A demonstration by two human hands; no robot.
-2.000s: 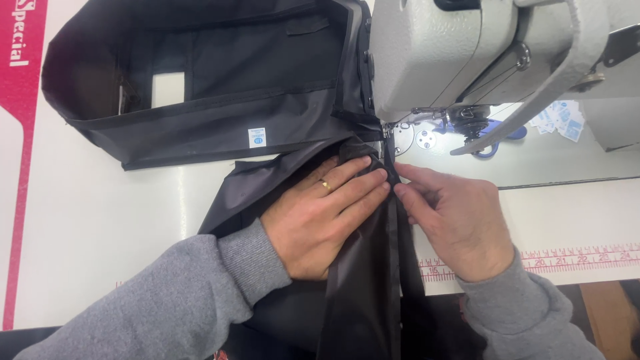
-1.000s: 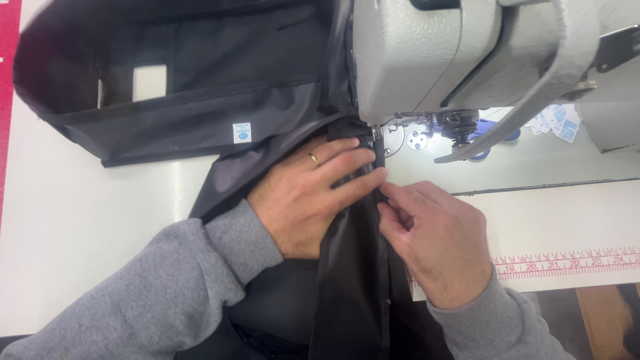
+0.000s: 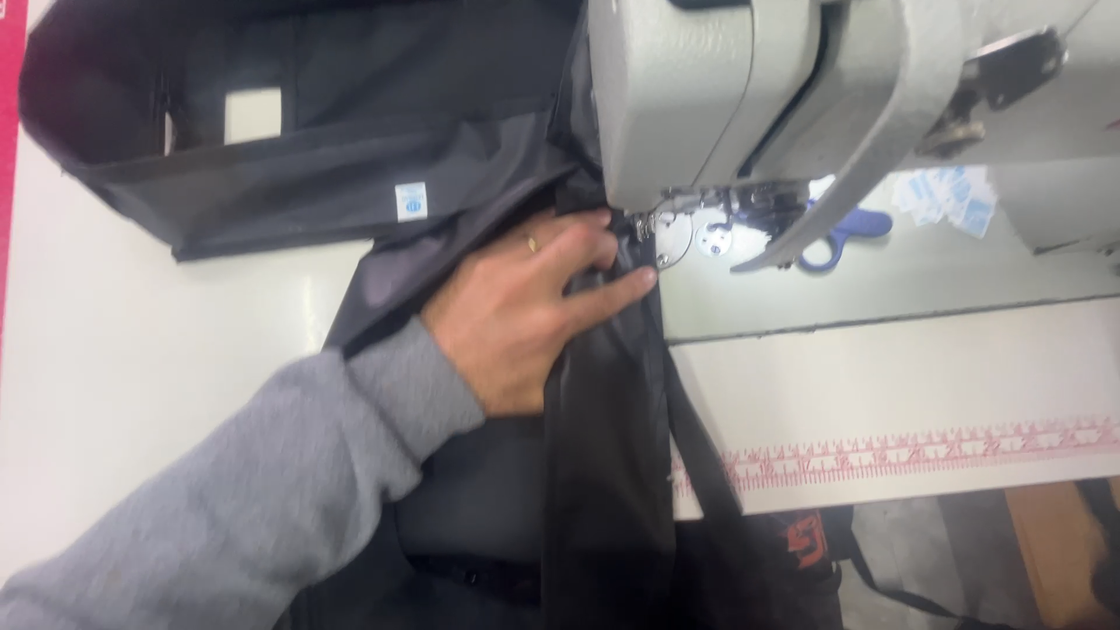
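Black coated fabric (image 3: 604, 455) runs along the left side of the sewing machine head (image 3: 682, 96) and hangs down over the table's front edge. My left hand (image 3: 525, 306) lies on it with spread fingers, pressing it just left of the presser foot (image 3: 645, 229); one fingertip reaches the fabric's right edge. A ring is on one finger. The needle itself cannot be made out. Further left, the sewn black piece forms an open loop with a small white and blue label (image 3: 410, 201). A narrow black strip (image 3: 704, 446) hangs at the right of the fabric. My right hand is out of view.
Blue-handled scissors (image 3: 840, 238) lie beneath the machine arm, behind a curved grey lever (image 3: 866, 149). Beside them are a metal bobbin-like disc (image 3: 714, 238) and a pile of small labels (image 3: 949, 199). A red printed measuring scale (image 3: 901, 453) runs along the table's front edge.
My right hand, at the fabric's right edge in both earlier frames, has left the view. My left hand stays on the fabric, its fingers now more spread.
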